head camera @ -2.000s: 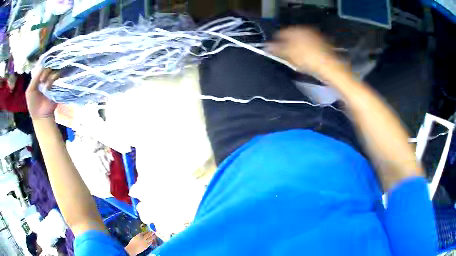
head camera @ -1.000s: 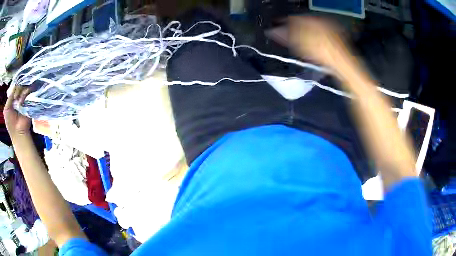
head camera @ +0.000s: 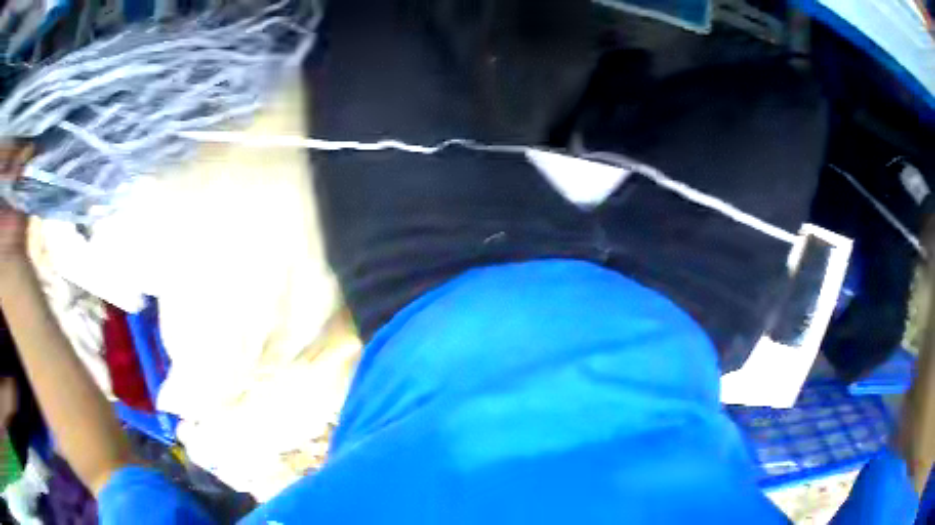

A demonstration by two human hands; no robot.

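Observation:
My left hand (head camera: 12, 205), partly cut off by the left edge, grips the hank of white-grey cords (head camera: 154, 87). The hank spreads to the right above the cream cloth. One narrow white cord (head camera: 390, 146) runs from the hank side across my dark-clothed lap to the white card or box with a dark rectangle. My right hand is out of the picture. Only my blurred right forearm shows at the right edge. A thin pale line (head camera: 871, 205) runs towards that edge; whether my right hand holds it is hidden.
Cream fabric (head camera: 246, 297) lies beside my lap. The white card or box (head camera: 828, 287) is by my thigh, above a blue crate (head camera: 820, 431). A white triangle (head camera: 582, 176) shows between my thighs. A blue-edged table (head camera: 882, 51) is at the upper right.
My right hand has swung out past the right edge. The loose upper cord that stretched from the hank towards it no longer crosses my lap. My left hand and hank have shifted left in view.

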